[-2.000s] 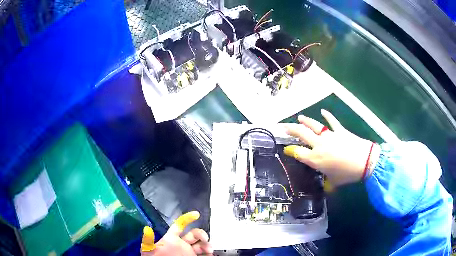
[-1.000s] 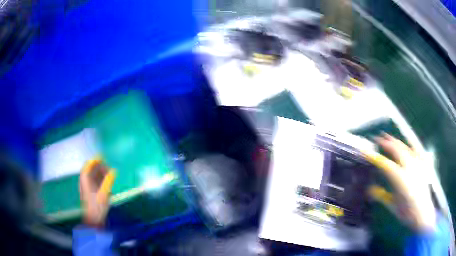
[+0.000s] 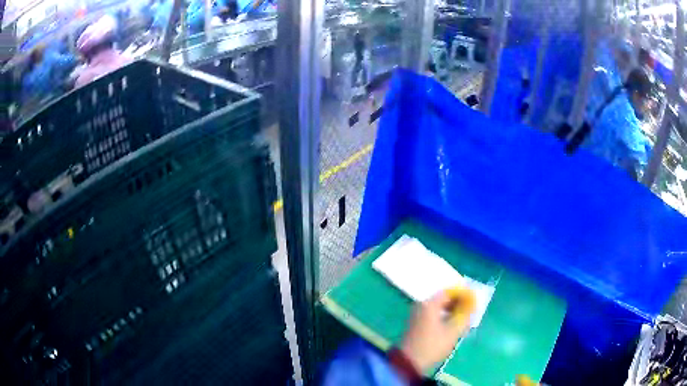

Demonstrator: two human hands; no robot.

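Note:
White paper [image 3: 414,268] lies flat on the green-topped box [image 3: 361,290]. My left hand [image 3: 441,324], with yellow finger cots, is over the right part of the paper. Its thumb and fingertips are curled close together. A corner of white paper shows just beyond them, but blur hides whether they grip it. A yellow fingertip [image 3: 525,381], seemingly of my right hand, shows at the bottom edge; the rest of that hand is out of the picture.
Dark-green slotted crates [image 3: 143,226] stand tall at the left. A metal post [image 3: 301,188] rises beside them. Bright blue sheeting [image 3: 512,196] walls the box's far side. Part of an open unit [image 3: 667,362] shows at the lower right edge. People in blue and pink are in the background.
The view has swung left, bringing in the crates and leaving most units out of the picture. My left hand has moved onto the white paper. My right hand is almost out of the picture.

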